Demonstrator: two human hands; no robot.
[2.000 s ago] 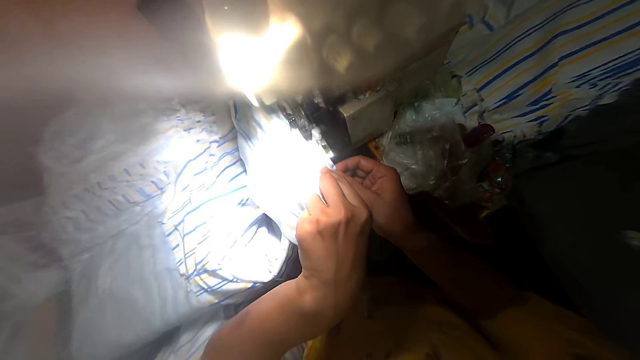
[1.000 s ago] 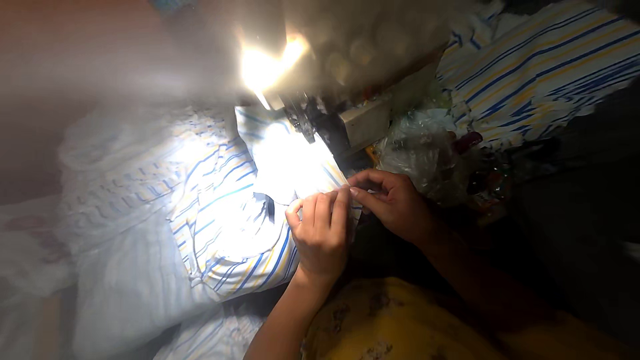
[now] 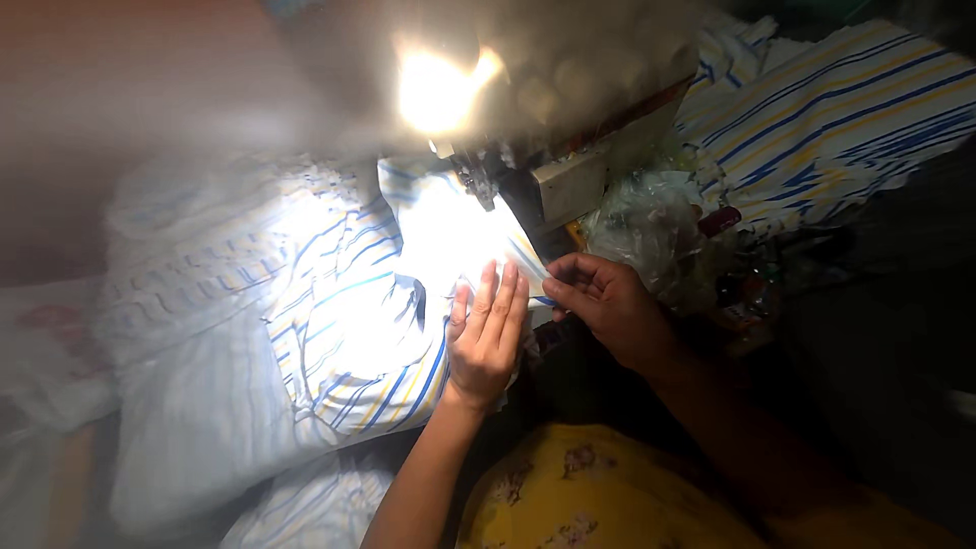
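A white fabric piece with blue and yellow stripes (image 3: 522,263) lies under the presser foot (image 3: 482,192) of a sewing machine, washed out by a bright lamp (image 3: 438,91). My left hand (image 3: 488,335) rests flat on the cloth below the foot, fingers extended and slightly apart. At the cloth's right edge, my right hand (image 3: 602,305) pinches the edge between thumb and forefinger. More striped fabric (image 3: 389,396) is bunched to the left of my left hand. Glare hides the detail of the stitching area.
A large white cloth or bag heap (image 3: 198,396) spreads across the left. Clear plastic bags (image 3: 648,229) and a dark red spool-like object (image 3: 719,221) are right of the machine. Another striped fabric piece (image 3: 823,114) lies at the upper right. Striped cloth (image 3: 313,503) also shows at the bottom.
Two seconds ago my hands were together at the cloth's edge near the foot. They are now apart, with my left hand spread flat on the cloth.
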